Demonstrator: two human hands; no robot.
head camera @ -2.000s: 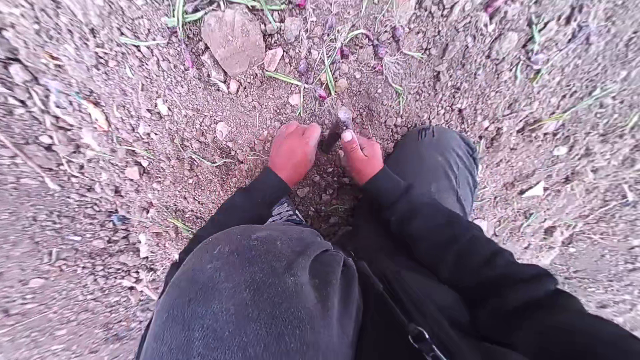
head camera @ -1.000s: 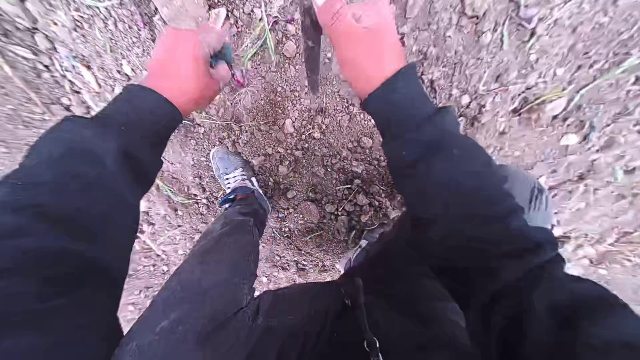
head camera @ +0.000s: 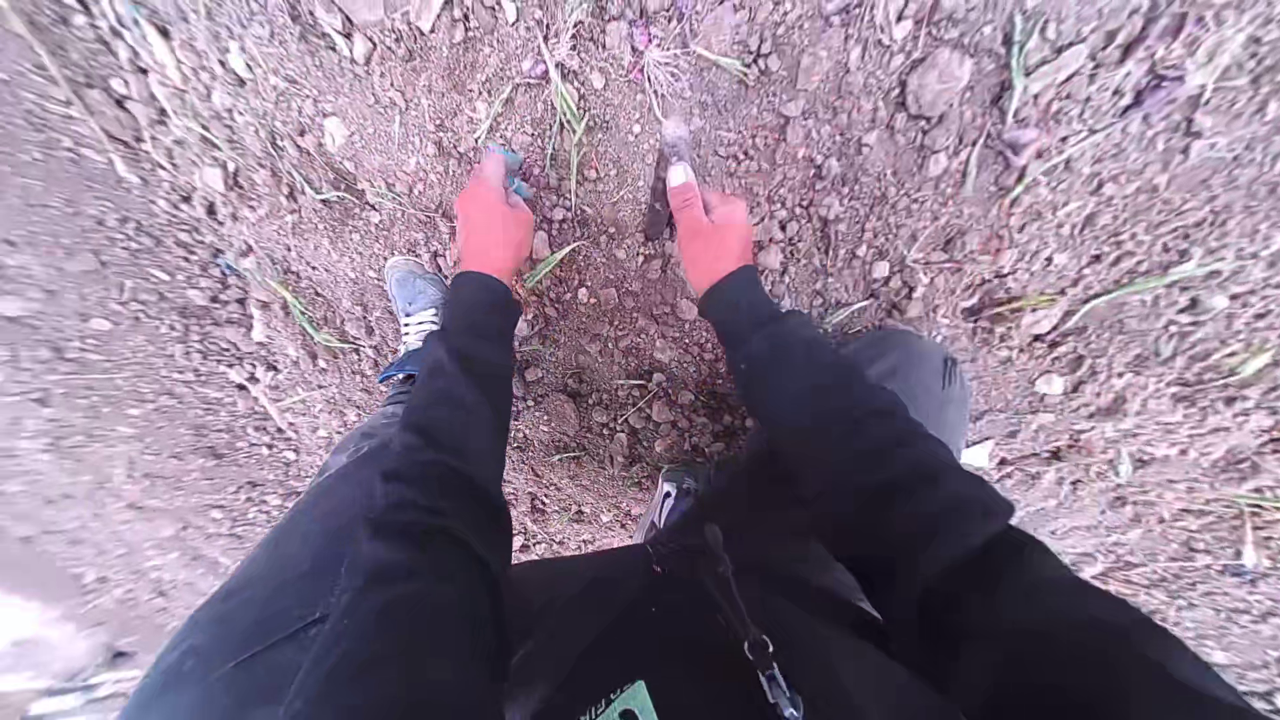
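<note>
My left hand [head camera: 494, 225] is closed around a small teal object [head camera: 512, 172], of which only part shows past the fingers; I cannot tell what it is. In my right hand [head camera: 712, 225] is a tool with a dark blade [head camera: 657, 195], its blade pointing back towards me and my thumb along its light, blurred end [head camera: 677, 140]. Both hands are over the stony soil, a short way apart. Between and beyond them lie green leaves [head camera: 570, 115] and a plant with pale roots and a purple bulb [head camera: 640, 72].
Loose clods and stones [head camera: 660, 400] lie between my legs. My grey shoe [head camera: 415, 300] stands at the left, my bent knee [head camera: 915, 385] is at the right. A flat stone [head camera: 938, 82] and more scattered leaves [head camera: 1150, 285] lie at the right.
Since one second ago both hands have come back towards my body and lower in the view. Two seconds ago they were close together; now they are apart.
</note>
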